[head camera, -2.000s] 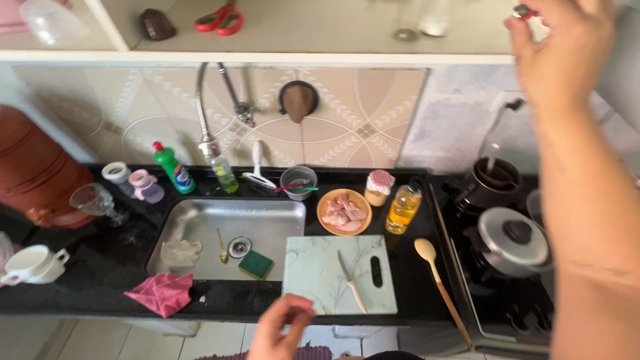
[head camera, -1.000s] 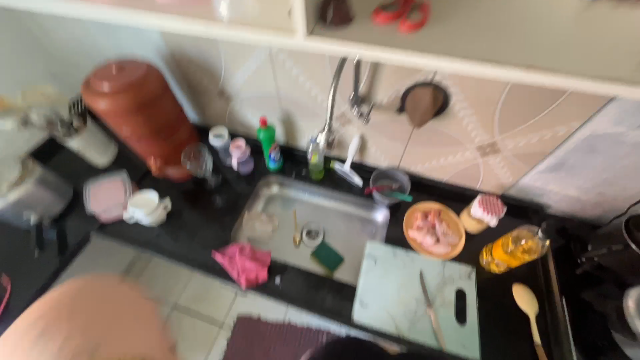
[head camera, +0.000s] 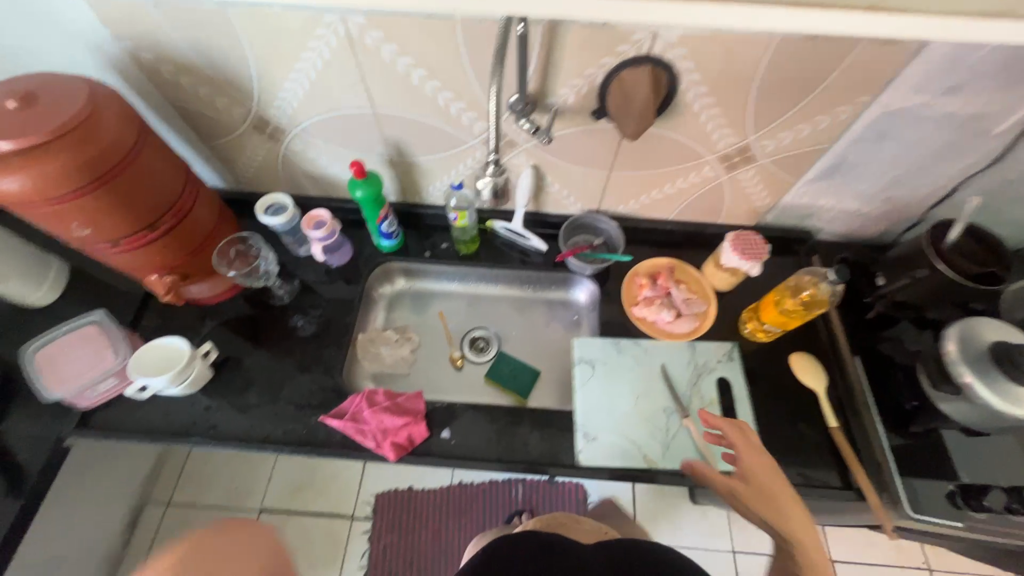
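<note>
My right hand (head camera: 736, 464) hovers at the lower right corner of the marbled cutting board (head camera: 624, 400), fingers apart, beside the handle of a kitchen knife (head camera: 678, 396) lying on the board. It holds nothing that I can see. At the bottom left is my left hand or forearm (head camera: 216, 552), a blur cut off by the frame; its fingers cannot be made out. Behind the board stands an orange plate (head camera: 632, 316) of raw meat pieces (head camera: 668, 300). A bottle of yellow oil (head camera: 788, 304) and a cloth-topped jar (head camera: 736, 260) are to its right.
The steel sink (head camera: 544, 284) holds a sponge (head camera: 513, 376), a small spoon (head camera: 450, 340) and a plastic bag (head camera: 388, 350). A pink cloth (head camera: 380, 424) lies at the counter's front edge. A wooden spoon (head camera: 840, 440) lies beside the stove (head camera: 928, 472). Left stand a glass goblet (head camera: 248, 260) and white cups (head camera: 164, 364).
My right hand, raised at the shelf with a small thing two seconds ago and out of sight one second ago, is now low over the cutting board.
</note>
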